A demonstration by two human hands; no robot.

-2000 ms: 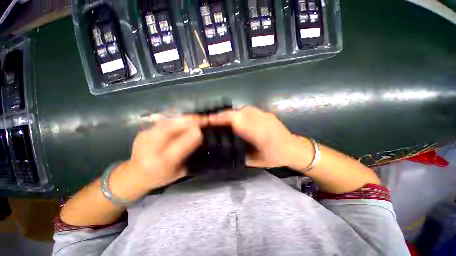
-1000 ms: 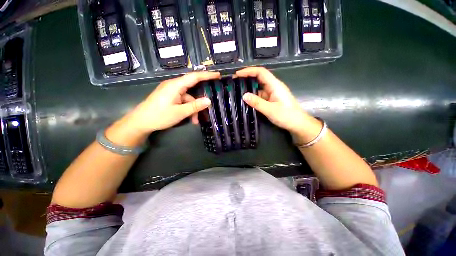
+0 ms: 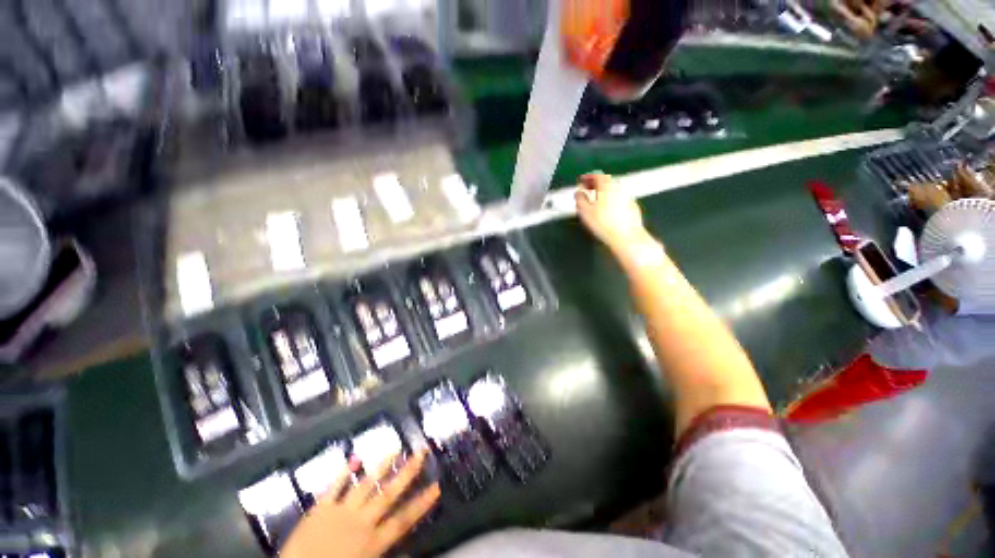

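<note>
Several black keypad phones (image 3: 445,420) lie side by side on the green bench (image 3: 589,403), screens bright with reflection. My left hand (image 3: 366,510) is over the left part of this row, fingers spread, fingertips touching or just above the phones. My right hand (image 3: 611,209) is stretched forward to the pale edge strip (image 3: 742,169), fingers curled; whether it holds anything cannot be told. A clear blister tray (image 3: 256,436) just beyond the row holds black phones, open battery side up, with white labels.
White slips (image 3: 286,242) lie on a pale surface behind the tray. An orange cup (image 3: 595,38) is on a white post (image 3: 546,131). Another tray (image 3: 24,469) is at far left. A fan (image 3: 966,245), a slab on a stand (image 3: 886,273) and red material (image 3: 862,387) are at right.
The phone stack held between both hands now lies spread in a row. My right hand has let go and reached forward; my left hand is over the row. The view has tilted up.
</note>
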